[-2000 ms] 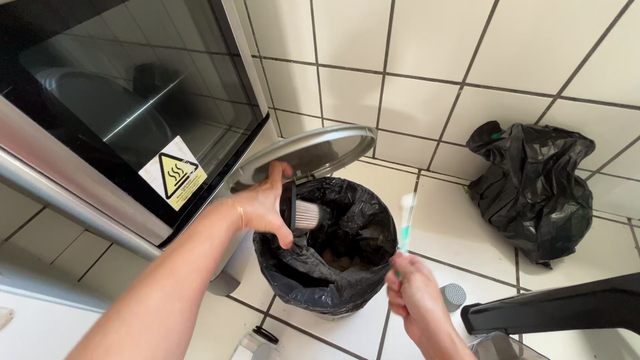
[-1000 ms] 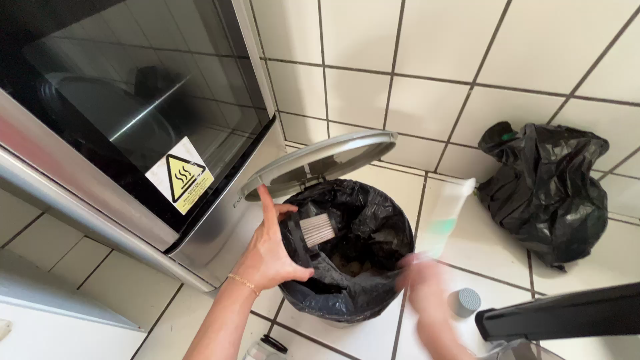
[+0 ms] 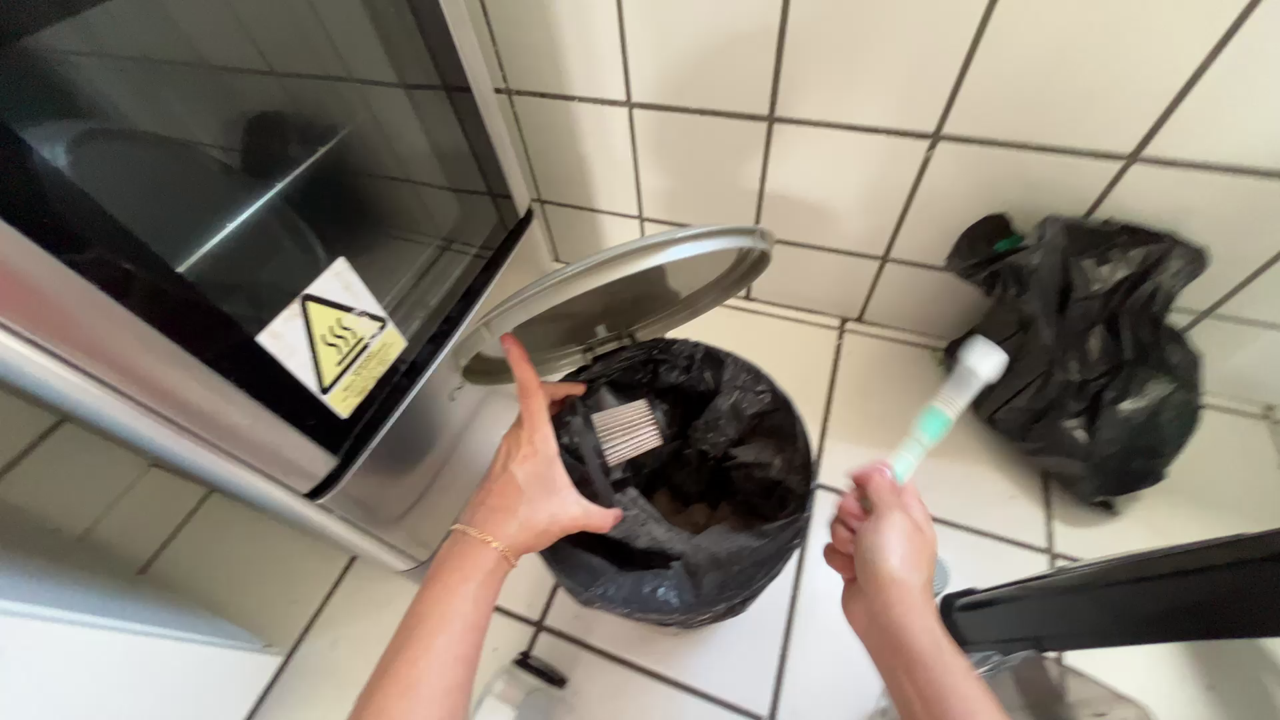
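My left hand (image 3: pixel 545 470), with a thin bracelet at the wrist, grips a round filter with a black rim and pleated pale element (image 3: pixel 627 432), held tilted over the bin's mouth. Beneath it stands a round bin lined with a black plastic bag (image 3: pixel 690 590), its metal lid (image 3: pixel 630 285) raised at the back. Crumpled waste lies deep inside, too dark to name. Right of the bin, my right hand (image 3: pixel 890 530) is closed on the green and white handle of a small brush (image 3: pixel 935 420), whose white head points up and away; it is slightly blurred.
An oven with a dark glass door (image 3: pixel 250 180) and a hot-surface warning sticker (image 3: pixel 335 338) stands left. A full black garbage bag (image 3: pixel 1095 350) leans by the tiled wall. A black appliance part (image 3: pixel 1130 590) juts in at right; a clear container with a black part (image 3: pixel 525 685) lies below.
My right hand has swung about beside the bin with the brush, blurred a second ago, and is now a little away from its rim. My left hand keeps the filter over the bin.
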